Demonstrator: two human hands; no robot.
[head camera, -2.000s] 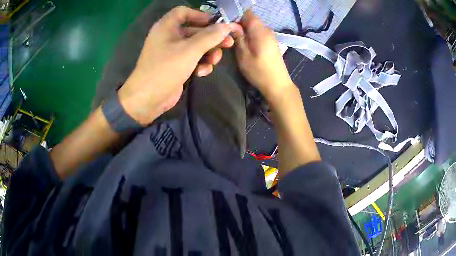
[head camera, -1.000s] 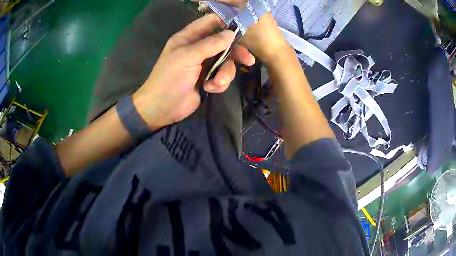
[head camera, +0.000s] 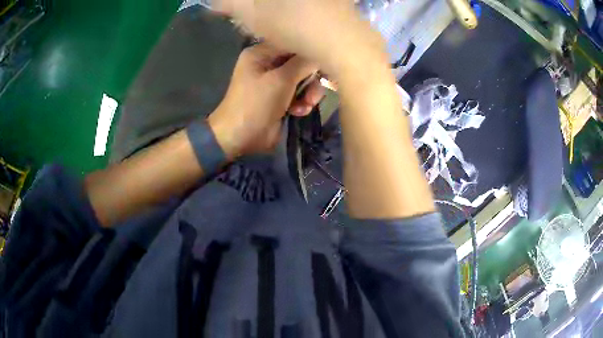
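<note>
My left hand (head camera: 254, 99), with a dark wristband, is curled above my lap. A small slim glint shows at its fingers, but what it holds is unclear. My right hand (head camera: 311, 30) is blurred and crosses over my left hand at the top; its fingers and anything in them cannot be made out. A loose tangle of pale fabric strips (head camera: 436, 122) lies on the dark surface to the right. Pale striped cloth (head camera: 413, 26) lies at the top, partly behind my right arm, with a short black strap (head camera: 404, 56) on it.
A small white piece (head camera: 104, 125) shows against the green floor at left. A yellowish handle-like object (head camera: 464, 13) is at the top right. A long dark padded edge (head camera: 544, 145) and a white fan (head camera: 563, 251) are at right. A cable hangs at the lower right.
My right hand has swung left across my left hand and blurred. The pale strips seen at my hands are now largely hidden. The white piece at left has appeared. The view has shifted.
</note>
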